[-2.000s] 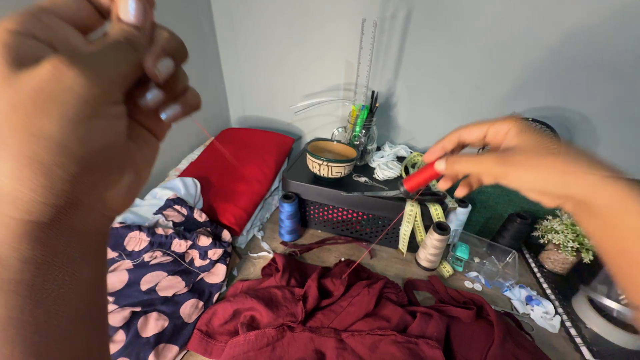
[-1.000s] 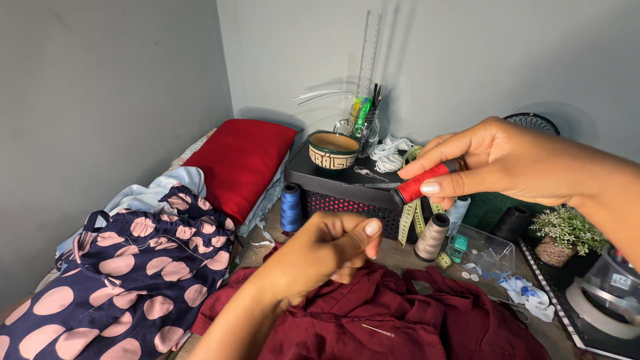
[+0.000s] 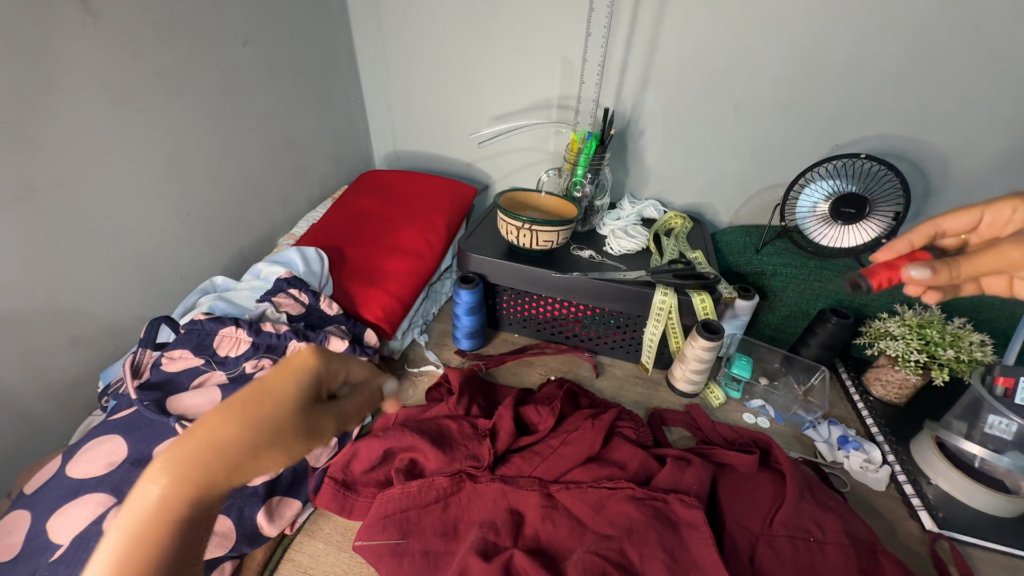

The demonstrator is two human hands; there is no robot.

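My right hand [image 3: 960, 254] holds a spool of red thread [image 3: 886, 274] at the far right, in front of the small fan and above the potted plant. My left hand [image 3: 320, 412], blurred, hangs over the left edge of the dark red garment [image 3: 544, 496], its thumb and fingertips together; whether thread is between them cannot be told. A needle [image 3: 381, 542] lies on the garment near its lower left. Beside it on the left is a navy garment with pink dots [image 3: 96, 456]. Black-handled scissors [image 3: 680, 274] and a yellow measuring tape [image 3: 660, 320] rest on the black box.
The black perforated box [image 3: 560, 320] carries a patterned bowl [image 3: 536, 220] and a glass jar [image 3: 588, 184] of pens. Around it stand blue [image 3: 469, 312] and beige [image 3: 696, 358] thread spools. A fan [image 3: 846, 204], potted plant [image 3: 924, 344] and tape roll [image 3: 960, 472] are at right.
My right hand has moved right with the red spool, away from the black box. My left hand, high at upper left two seconds ago, came down to the middle, then went left.
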